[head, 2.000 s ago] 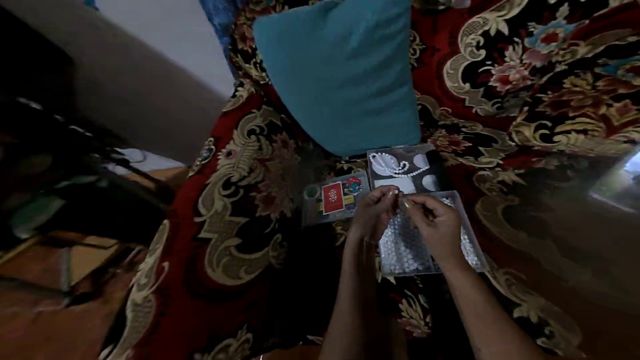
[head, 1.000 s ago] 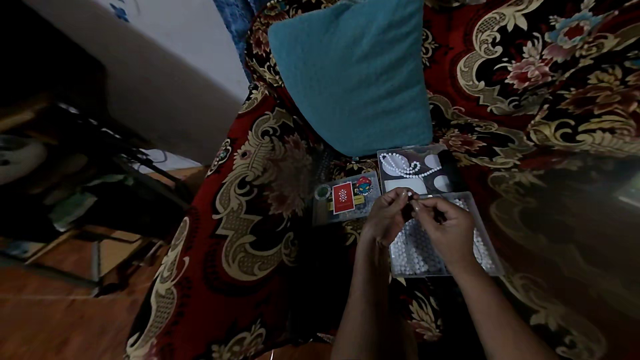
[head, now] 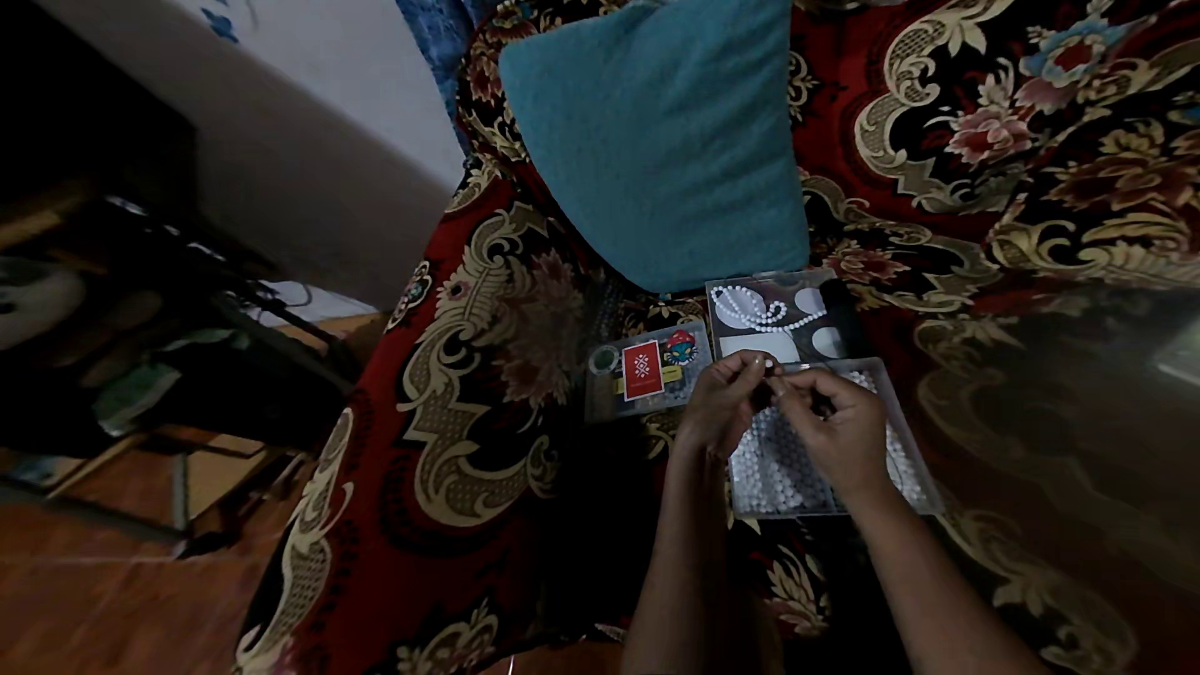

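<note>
My left hand (head: 727, 398) pinches a small white bead (head: 769, 364) between thumb and fingertips. My right hand (head: 832, 422) is closed at the fingertips just beside it; what it pinches is too small and dark to tell. Both hands are over a clear plastic box (head: 905, 422) full of white beads (head: 773, 469). Behind them, a string of white beads (head: 769, 319) lies curled on the box's lid (head: 727, 337), which has pale round and rectangular patches. Left of the hands is a second clear case (head: 609, 408) with a red card (head: 643, 370) and a small red-and-teal figure (head: 681, 348) on it.
A teal cushion (head: 666, 150) leans on the sofa's back, behind the boxes. Red, black and gold floral fabric (head: 478, 394) covers the sofa. At the left, beyond the sofa's edge, stand a dark metal-framed rack (head: 178, 487) and a white wall (head: 337, 84) above a tiled floor (head: 84, 600).
My hands stay together over the bead box, with only small shifts of the fingers. The view has turned somewhat to the left.
</note>
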